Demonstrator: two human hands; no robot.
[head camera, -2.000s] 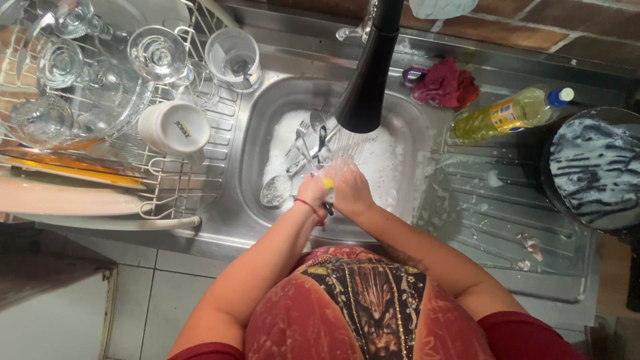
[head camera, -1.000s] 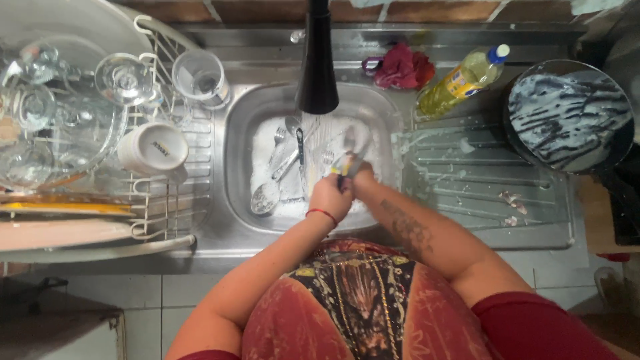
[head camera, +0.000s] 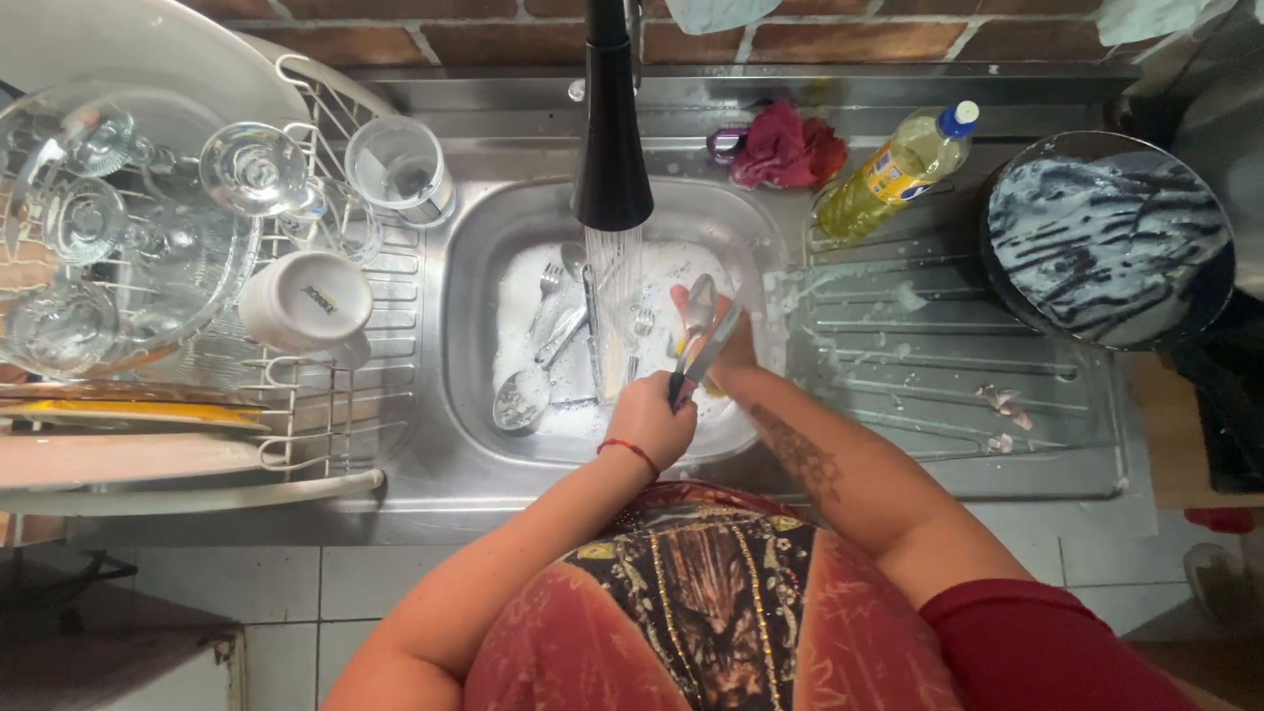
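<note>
My left hand (head camera: 656, 420) is closed around the dark handle of a knife (head camera: 713, 346), whose blade points up and right over the sink. A spoon (head camera: 701, 304) lies alongside the blade; which hand bears it I cannot tell. Close against the blade is my right hand (head camera: 729, 341), its fingers partly hidden, with a bit of yellow near them. Water runs from the black faucet (head camera: 612, 138) into the foamy steel sink (head camera: 462, 326). In the foam left of my hands lie a slotted spoon (head camera: 520, 399), a fork (head camera: 549, 281) and several other utensils.
At left, a wire dish rack (head camera: 296, 370) holds glasses, plates and an upturned white mug (head camera: 308, 299). A plastic cup (head camera: 398, 170) stands beside it. Behind the right drainboard (head camera: 928, 395) are a magenta cloth (head camera: 785, 146) and a yellow soap bottle (head camera: 894, 173). A foam-covered pan (head camera: 1108, 242) sits far right.
My hands were together under the faucet two seconds ago; they are now right of the stream, with the knife and spoon plainly showing. The view has shifted.
</note>
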